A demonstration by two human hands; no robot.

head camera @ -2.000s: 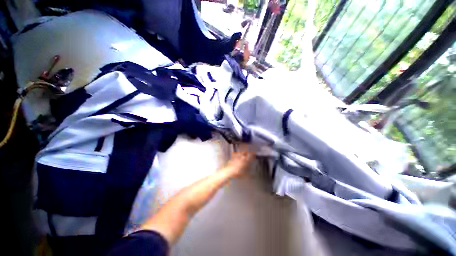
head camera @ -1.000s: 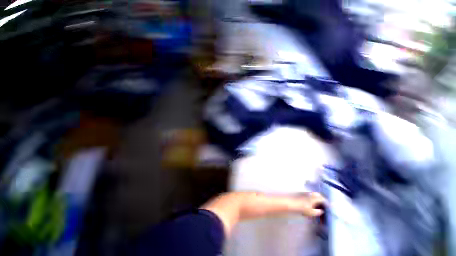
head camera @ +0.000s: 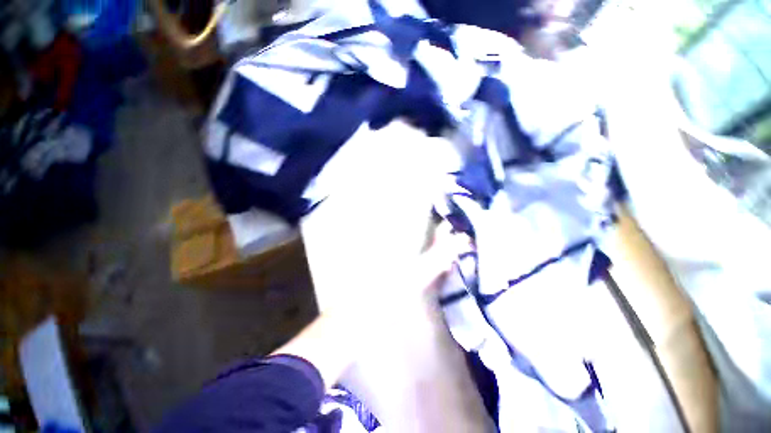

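A pale grey-white garment [head camera: 541, 326] with narrow dark seam lines lies loosely over the right part of the cloth-covered table [head camera: 363, 228]. My left hand [head camera: 444, 254] reaches in from the lower left, bare below a navy sleeve. Its fingers are curled on the garment's near left edge. The image is blurred and overexposed there, so finger detail is poor. My right hand is not in view. No iron can be made out.
A crumpled navy-and-pale cloth heap [head camera: 338, 110] lies at the table's far left. A cardboard box [head camera: 203, 241] stands on the floor to the left. A tan board [head camera: 668, 321] runs along the right side, beside white fabric [head camera: 719, 254]. A window is at the upper right.
The view has swung left and down, showing the floor and box. The pale garment now lies spread nearer, across the table's right part. My left hand stays at its edge.
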